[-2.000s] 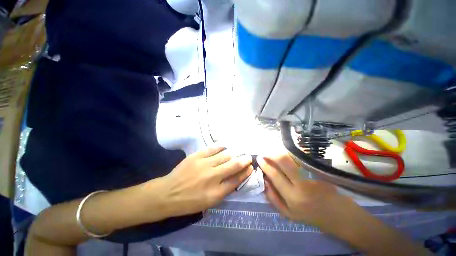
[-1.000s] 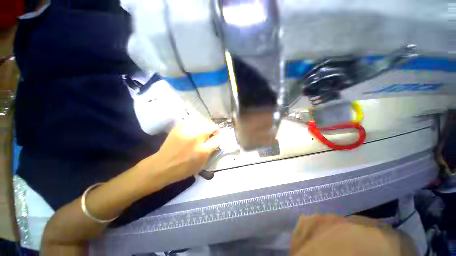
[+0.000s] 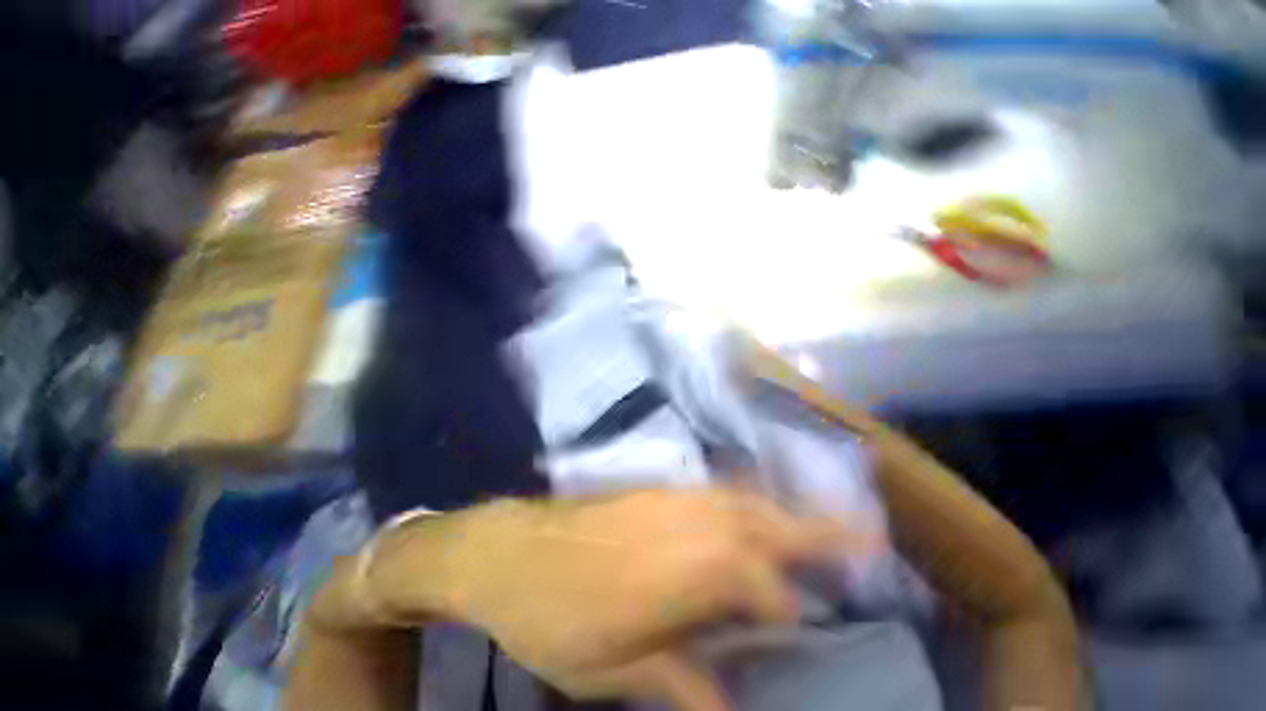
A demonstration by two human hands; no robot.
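Observation:
The pale grey garment cloth (image 3: pixel 590 364) is bunched in front of me at the table's front edge, with a narrow dark strip (image 3: pixel 621 414) on it. A large navy panel (image 3: pixel 451 292) hangs along its left side. My left hand (image 3: pixel 660 576) is blurred, low over the pale cloth, fingers toward the right; its grip is unclear. My right hand (image 3: pixel 780 378) is at the cloth's right side, mostly hidden by cloth and blur, with the forearm running down to the right. Its fingers cannot be made out.
The white sewing machine (image 3: pixel 1069 90) stands at the upper right, blurred. Scissors with red and yellow handles (image 3: pixel 989 247) lie on the white table (image 3: pixel 1111 306). A brown cardboard box (image 3: pixel 236 327) is at the left. A red object (image 3: pixel 313 35) is at the top left.
The view has swung, so the machine and scissors sit higher. The garment has moved from the needle area to the front edge. My right hand has moved up to the cloth; my left is lower.

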